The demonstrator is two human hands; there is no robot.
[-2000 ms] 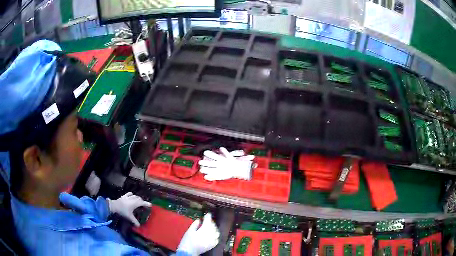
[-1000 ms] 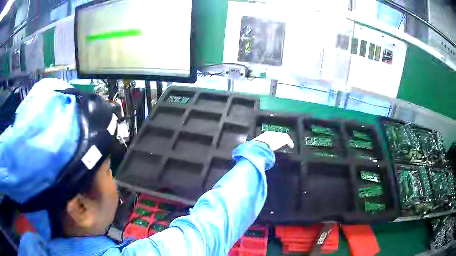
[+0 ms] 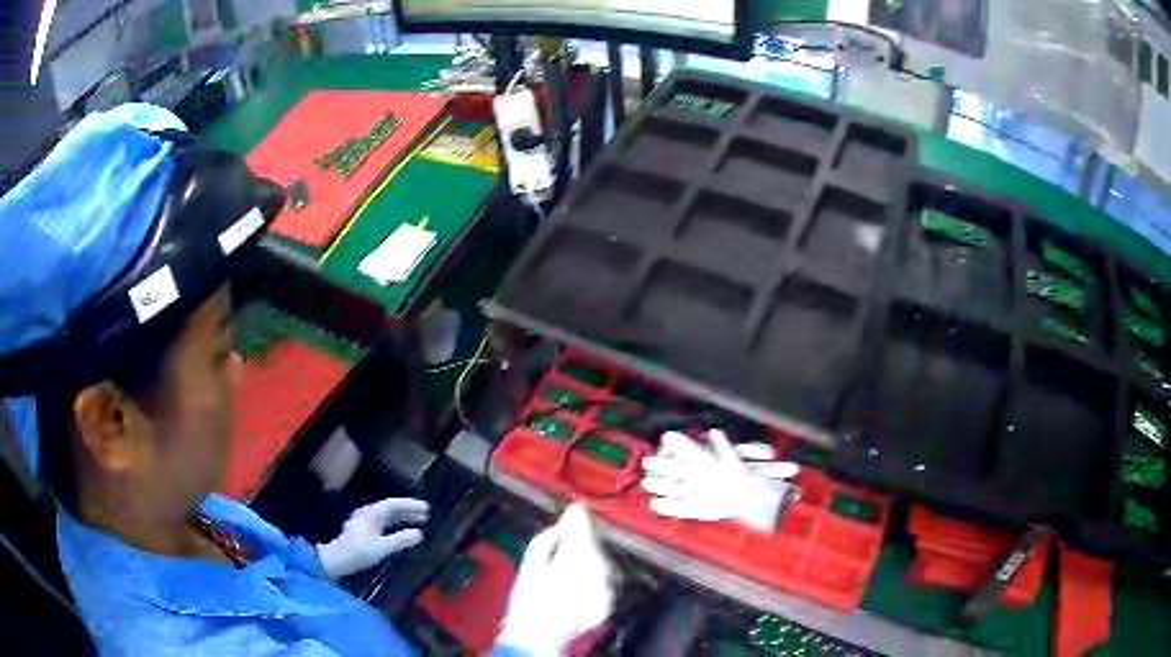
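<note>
Neither of my hands is in view. Nearest in front, a white-gloved hand of the neighbouring worker point(image 3: 559, 584) is over the line beside a red foam sheet point(image 3: 469, 601); it is blurred and I cannot tell if it holds anything. The worker's other gloved hand point(image 3: 372, 537) is further left, fingers apart. A red compartment tray point(image 3: 822, 558) holds small green boards and a pile of white gloves point(image 3: 719, 481). Above it, large black trays point(image 3: 693, 302) have mostly empty pockets, with small boards in several pockets at the right. Green boards point(image 3: 790, 635) show at the bottom edge.
The worker's head in a blue cap point(image 3: 77, 244) is close at the left. Behind are a red sheet with a green board point(image 3: 321, 141) and a monitor point(image 3: 578, 16). Red pieces point(image 3: 1085, 597) and a dark-handled tool point(image 3: 1008, 571) are at the lower right.
The view has turned down and left. The neighbour's arm, which reached over the black tray's boards, is back low over the line. One board fewer seems to show in that pocket.
</note>
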